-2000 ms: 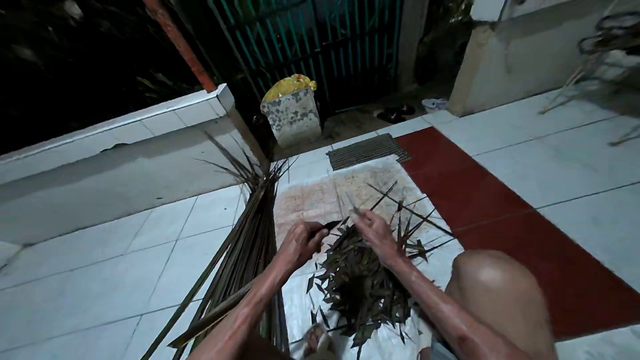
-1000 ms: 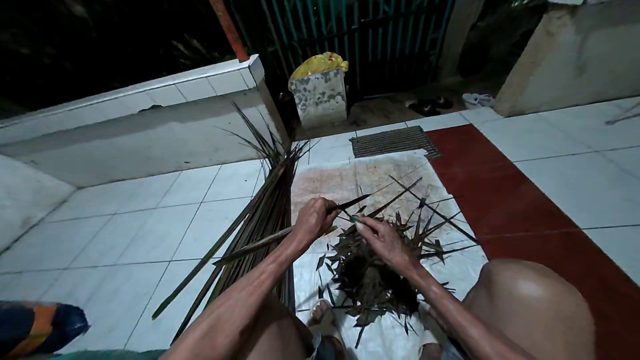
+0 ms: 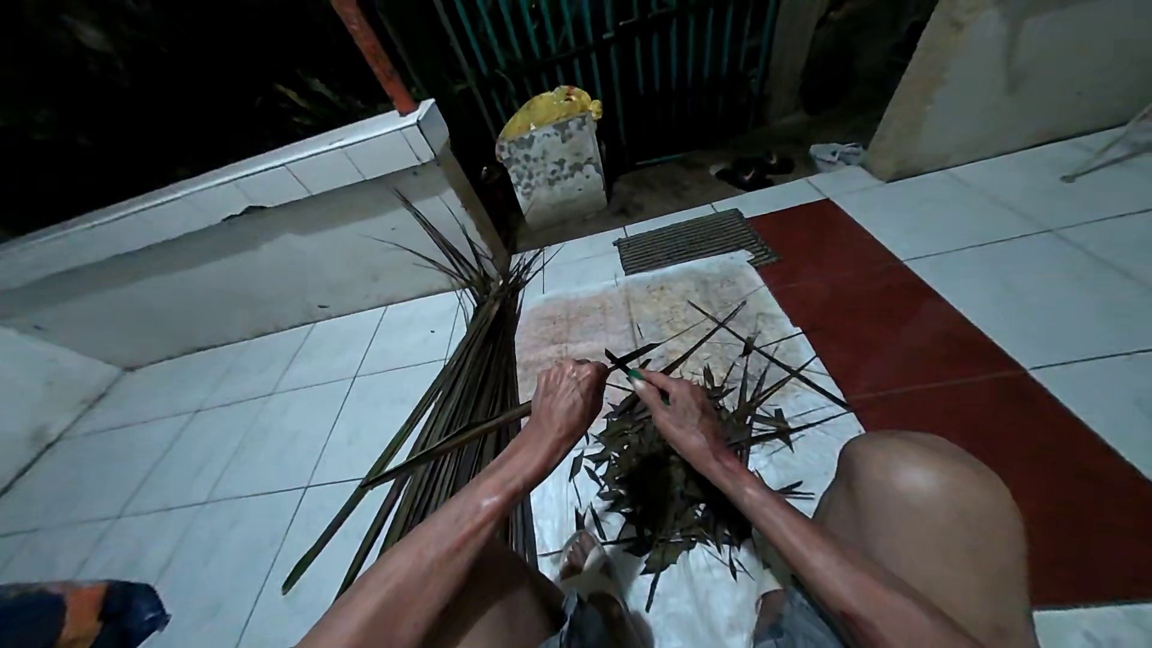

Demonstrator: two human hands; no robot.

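Note:
My left hand (image 3: 569, 394) is closed around a long dark palm leaf strip (image 3: 459, 438), whose tail runs down to the left and whose tip sticks out past my knuckles. My right hand (image 3: 677, 407) meets that tip, pinching a small tool with a green part (image 3: 635, 373); its blade is too small to make out. Beneath my right hand lies a heap of short cut leaf pieces (image 3: 666, 495) on a stained white cloth (image 3: 576, 324). A bundle of long palm leaves (image 3: 468, 369) lies left of the cloth.
A ribbed doormat (image 3: 688, 241) lies beyond the cloth. A low tiled wall (image 3: 270, 261) stands at the left, and a block with a yellow cover (image 3: 551, 162) near the gate. My knees flank the work. A dark blue and orange item (image 3: 85, 616) is at bottom left.
Both hands stay close together above the heap. The leaf strip, not plain two seconds ago, now extends clearly through my left hand. The view has shifted to the left.

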